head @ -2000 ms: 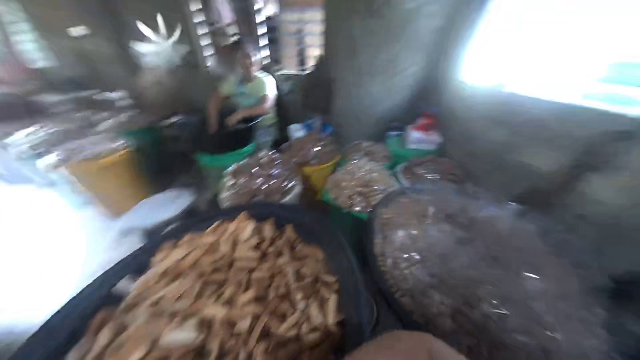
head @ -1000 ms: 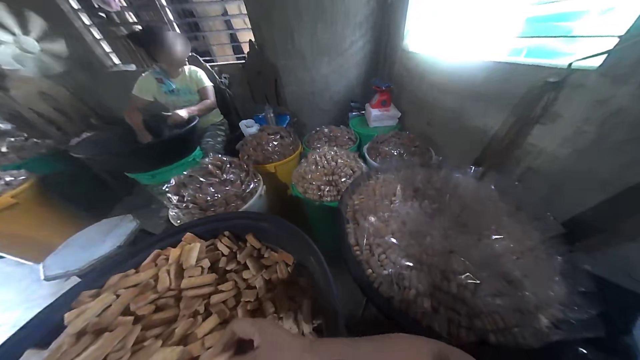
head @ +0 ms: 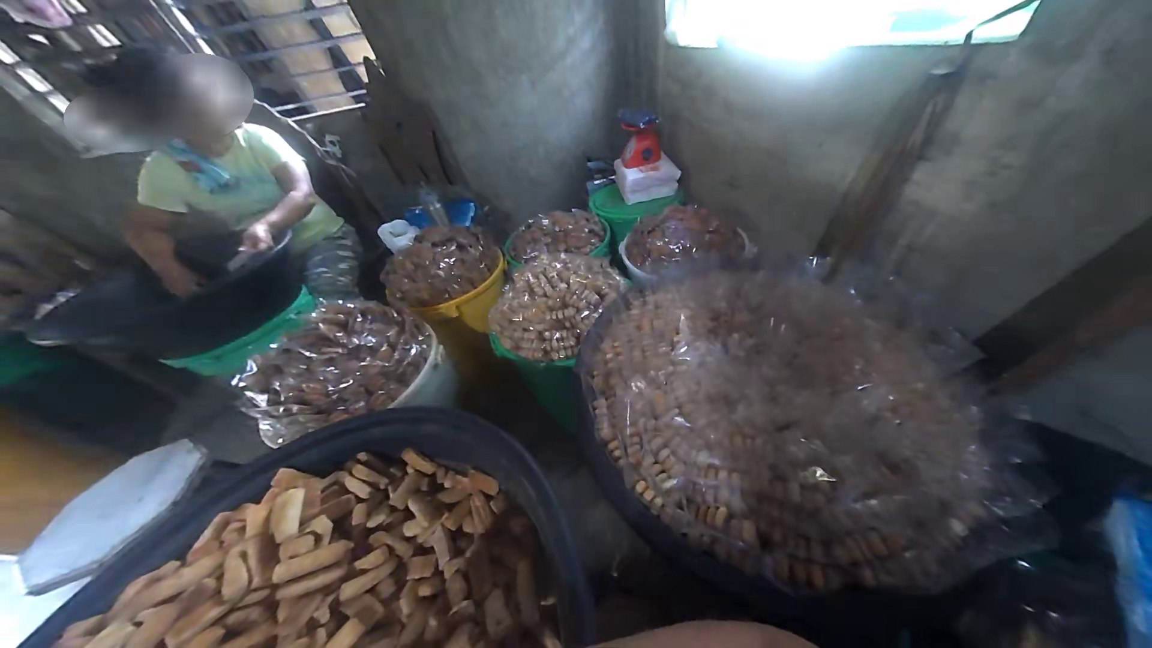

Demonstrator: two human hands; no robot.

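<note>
A large dark plastic tub at the lower left holds a heap of short, light-brown baked or dried pieces. At the bottom edge, just right of this tub, a strip of my bare forearm shows, seemingly the right one; the hand beyond it is out of the frame. My left hand does not show. A second wide dark tub on the right is piled with clear plastic bags of small brown pieces. What either hand holds or touches is hidden.
Buckets of bagged pieces, among them a yellow bucket and a green bucket, stand behind the tubs. A co-worker works over a dark basin. A red scale rests on a white box. A pale flat lid lies left.
One second ago my hand was on the brown pieces in the near tub; now only a strip of arm shows at the bottom edge. The view has turned somewhat left since the first frame.
</note>
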